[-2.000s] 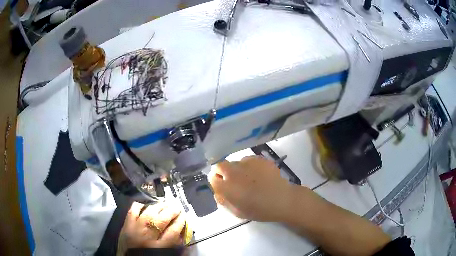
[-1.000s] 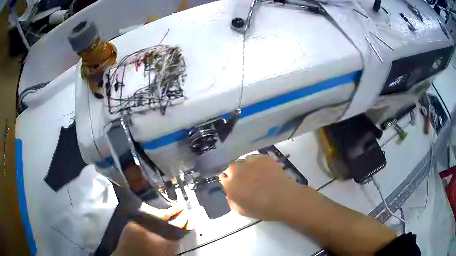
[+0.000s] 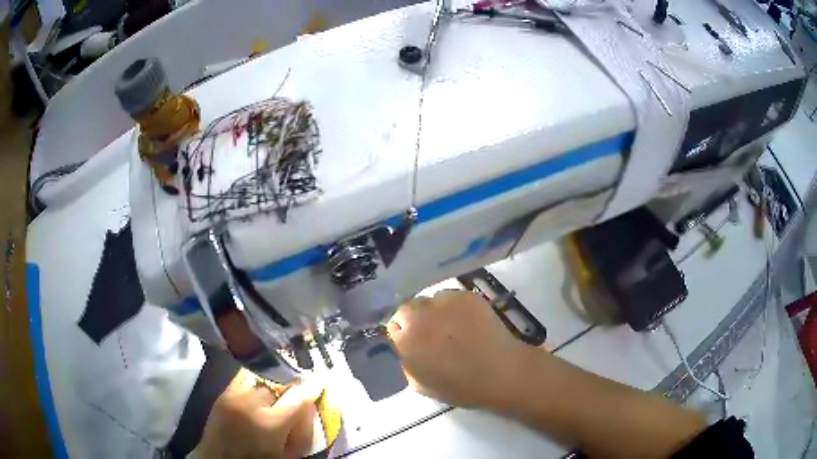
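The white sewing machine head [image 3: 502, 116] with a blue stripe spans the view. My left hand [image 3: 260, 417] is at the bottom, left of the lit needle area, fingers bent towards the needle. A yellow strip [image 3: 331, 421] shows at its fingertips. Dark fabric [image 3: 202, 403] lies beside and partly under this hand. My right hand [image 3: 448, 345] is right of the needle, fingers curled beside the grey attachment [image 3: 374, 363]; its fingertips are hidden. The presser foot area [image 3: 313, 348] is partly hidden by the machine head.
A smartphone [image 3: 632, 269] with a white cable [image 3: 685, 359] lies at right. White fabric [image 3: 134, 385] and a dark cut piece [image 3: 112, 285] lie at left. A bottle with a grey cap [image 3: 161, 112] and a thread tangle [image 3: 260, 157] are on the machine. A measuring scale [image 3: 726, 341] runs along the edge.
My left hand has shifted and changed its finger pose near the needle; the yellow strip shows more than one second ago. My right hand stays beside the grey attachment. The camera view has shifted slightly.
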